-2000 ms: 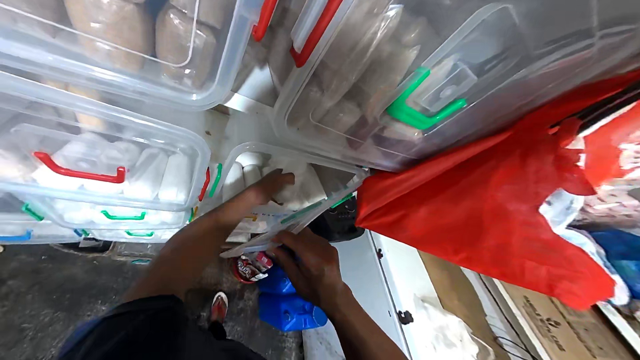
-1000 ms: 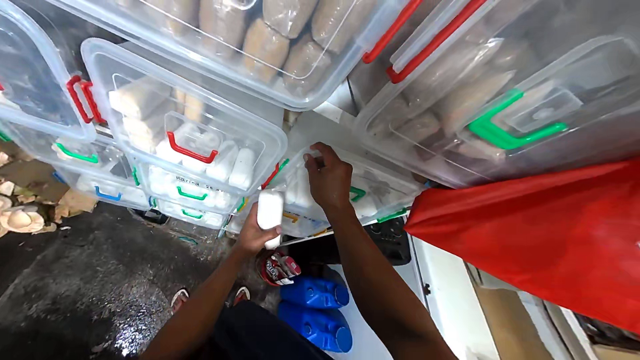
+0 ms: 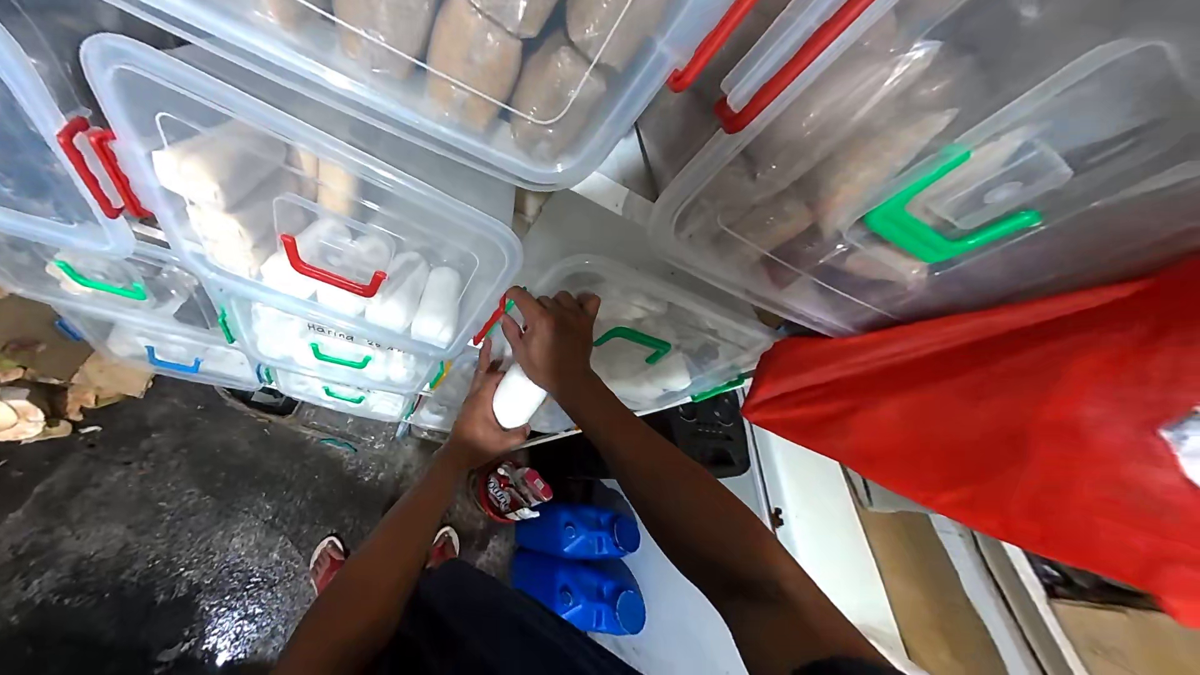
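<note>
My left hand (image 3: 485, 417) holds a white packed plastic bag (image 3: 517, 398), its fingers around the side and lower end. My right hand (image 3: 555, 339) is just above, at the left edge of a clear plastic storage box (image 3: 694, 323) with a green handle; whether it grips the box's edge or the bag's top cannot be told. Pale packs show through that box's lid, which is on. Left of my hands stands another clear box (image 3: 328, 202) with a red handle and white packs inside.
Clear boxes of brown packs (image 3: 473, 70) are stacked above, and one with a green handle (image 3: 937, 220) is at upper right. A red cloth or bag (image 3: 975, 422) hangs at right. Below are blue plastic jugs (image 3: 572, 595), a red tub (image 3: 506, 492) and a black stove (image 3: 708, 436).
The box between my hands stood open two seconds ago and its lid is now down. My left hand has since taken a white pack, and my right hand has moved close to it.
</note>
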